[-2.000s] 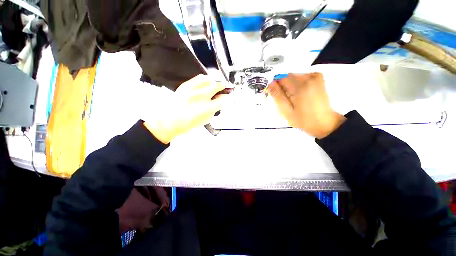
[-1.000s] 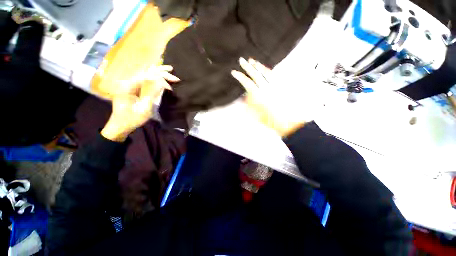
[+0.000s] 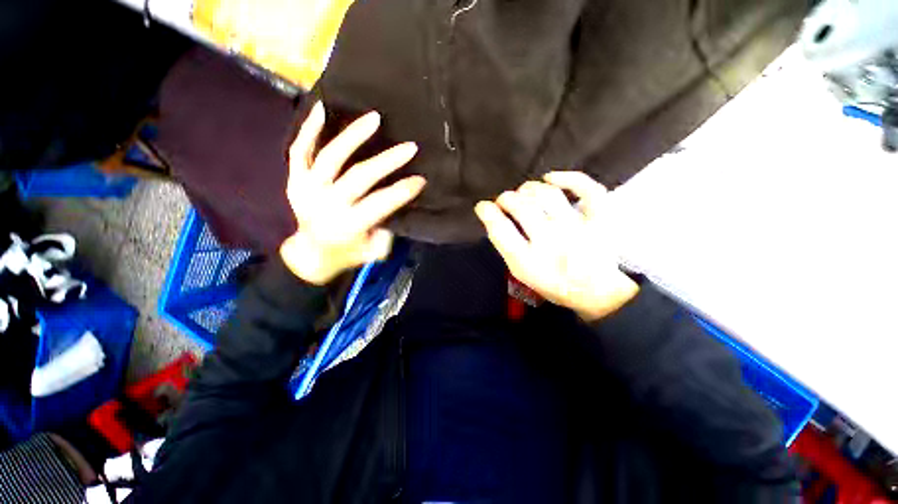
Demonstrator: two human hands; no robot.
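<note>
A large dark brown cloth garment piece (image 3: 502,108) lies over the table's front edge, its near edge hanging a little toward my lap. Loose pale threads show on it. My left hand (image 3: 350,197) lies on the cloth's left part with its fingers spread; no grip shows. My right hand (image 3: 561,236) is at the cloth's near edge, fingers curled onto it; the thumb side is partly hidden, but it appears to pinch the edge. Part of the sewing machine (image 3: 866,59) shows at the top right, cut off by the picture's edge.
The white table (image 3: 729,207) runs to the right. A yellow-orange strip (image 3: 276,34) is at the top left. Maroon-brown cloth (image 3: 217,138) hangs left of my hands. Blue crates (image 3: 207,281) stand below, with a blue bin (image 3: 89,345) holding white pieces at far left.
The view has turned left and down, so the machine is now at the right edge. The brown cloth has come nearer over the table edge, and my right hand has moved from the table onto it.
</note>
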